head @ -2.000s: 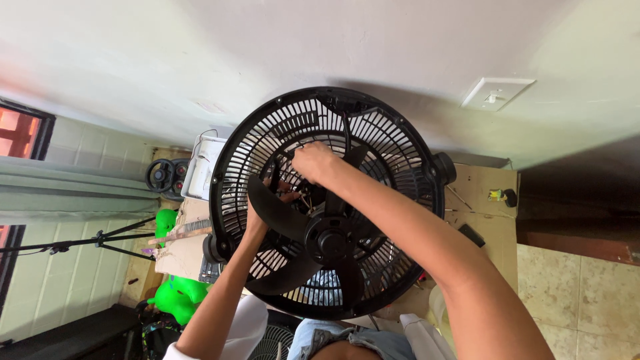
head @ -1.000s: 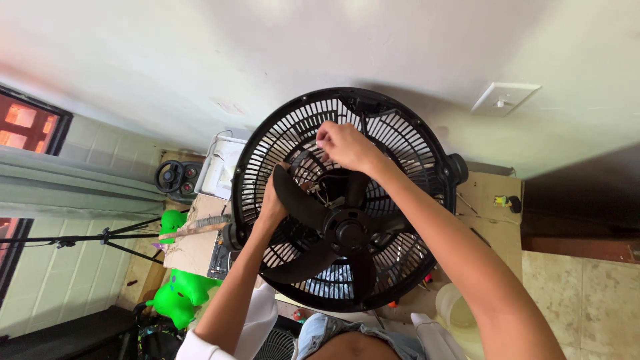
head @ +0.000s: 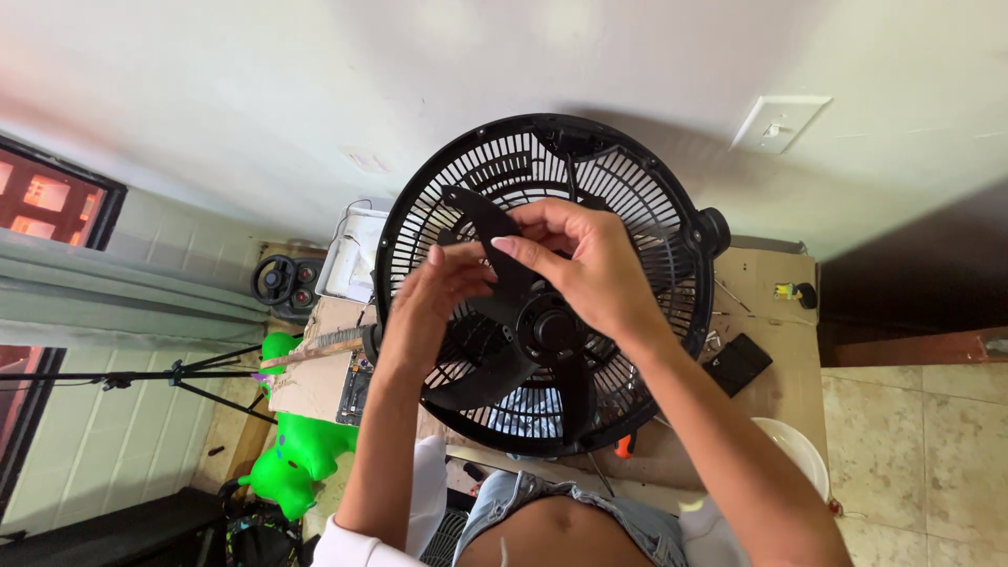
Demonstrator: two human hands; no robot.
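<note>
A round black plastic fan housing (head: 543, 126) with a slotted rear grille stands upright in the middle, its front open. Inside it are the black fan blades (head: 492, 382) around a central hub (head: 554, 329). My right hand (head: 587, 264) reaches over the upper blade, thumb and fingers closed on that blade's edge. My left hand (head: 441, 299) is slightly blurred at the blade's left side, fingers apart; whether it touches the blade is unclear. A black cable (head: 572, 177) runs down from the top of the housing behind the blades.
Cardboard (head: 776, 272) covers the table. On it lie a black case (head: 738, 364), an orange-handled tool (head: 625, 446) and small tools. A white bowl (head: 819, 465) is at the right edge, a white tray (head: 354, 252) at left. A tripod (head: 177, 376) and green inflatable toy (head: 287, 480) stand left.
My right hand has come down from the upper grille to the upper blade. My left hand has moved out from behind that blade to its left side. The blades have turned a little.
</note>
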